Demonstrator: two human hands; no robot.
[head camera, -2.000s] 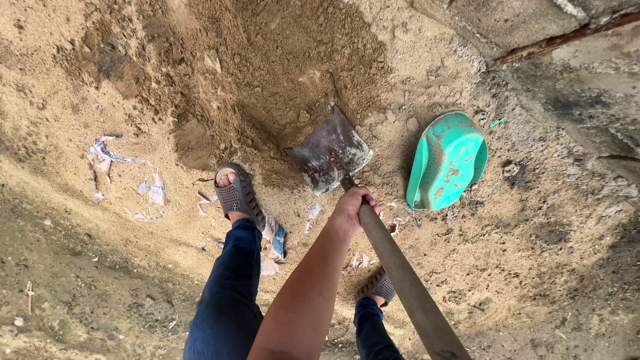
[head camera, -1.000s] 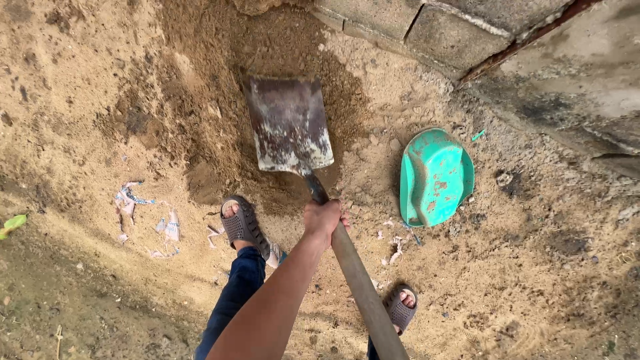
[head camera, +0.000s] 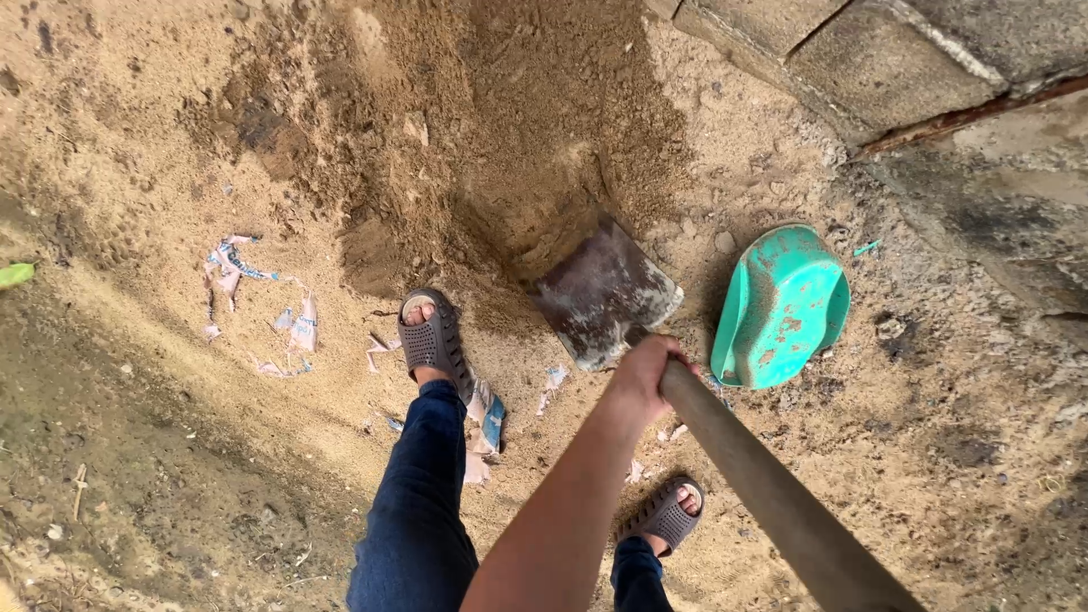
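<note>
My left hand (head camera: 650, 374) is closed around the lower end of the wooden handle of a square-bladed shovel (head camera: 608, 293), just behind the metal blade. The blade is dark and worn, with pale material stuck near its handle end, and its far edge meets the damp sand (head camera: 544, 170) at the dug hollow. From my grip the handle runs to the bottom right edge of the view. My right hand is out of view. Right of the blade, a green plastic basin (head camera: 786, 310) lies upside down with sand on it.
My sandalled feet (head camera: 433, 336) stand on sandy ground on both sides of my forearm. Torn bag scraps (head camera: 304, 327) lie at the left, and another torn piece (head camera: 489, 425) is beside one foot. A concrete block structure (head camera: 892, 68) borders the upper right.
One second ago the blade was farther up over the dug sand; it has come back toward my feet and turned to a slant. My left hand has kept its grip.
</note>
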